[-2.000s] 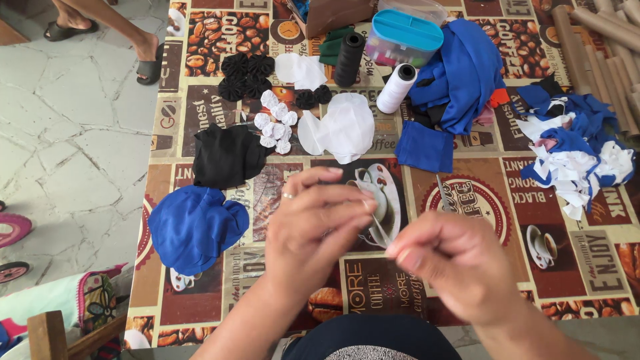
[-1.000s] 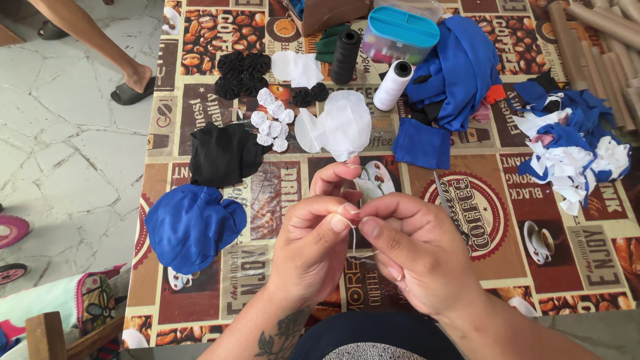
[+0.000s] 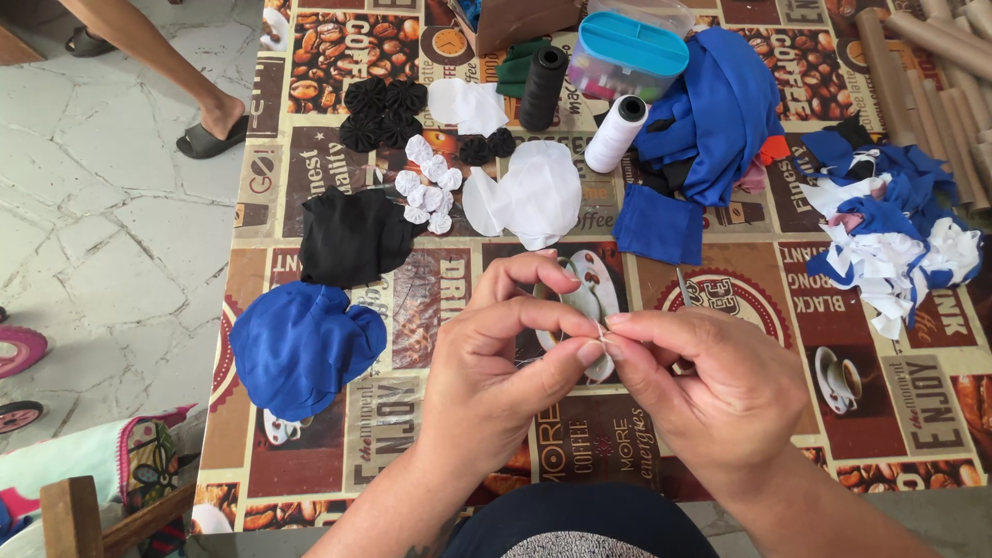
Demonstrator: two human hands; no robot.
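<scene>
My left hand [image 3: 515,341] and my right hand [image 3: 701,380] meet fingertip to fingertip over the table, both pinching a thin white thread [image 3: 601,332]. Whether a needle is there too is too small to tell. Beyond them lie white fabric pieces [image 3: 535,194], white gathered fabric rosettes [image 3: 426,186] and a blue fabric square [image 3: 659,225]. A white thread spool [image 3: 616,133] and a black thread spool [image 3: 544,89] stand farther back. Left of my hands are black fabric [image 3: 353,236] and a pile of blue fabric pieces [image 3: 306,349]. A thin metal tool [image 3: 683,287] is partly covered by my right hand.
Black rosettes [image 3: 384,112], a lidded plastic box [image 3: 632,46], a cardboard box [image 3: 515,23] and a blue cloth bundle [image 3: 717,116] are at the back. Fabric scraps [image 3: 891,225] and brown tubes [image 3: 930,85] lie right. A person's leg [image 3: 167,54] shows beyond the table's left edge.
Two seconds ago my hands were a little apart; they came together at the fingertips and still meet there. My left fingers have spread since one second ago.
</scene>
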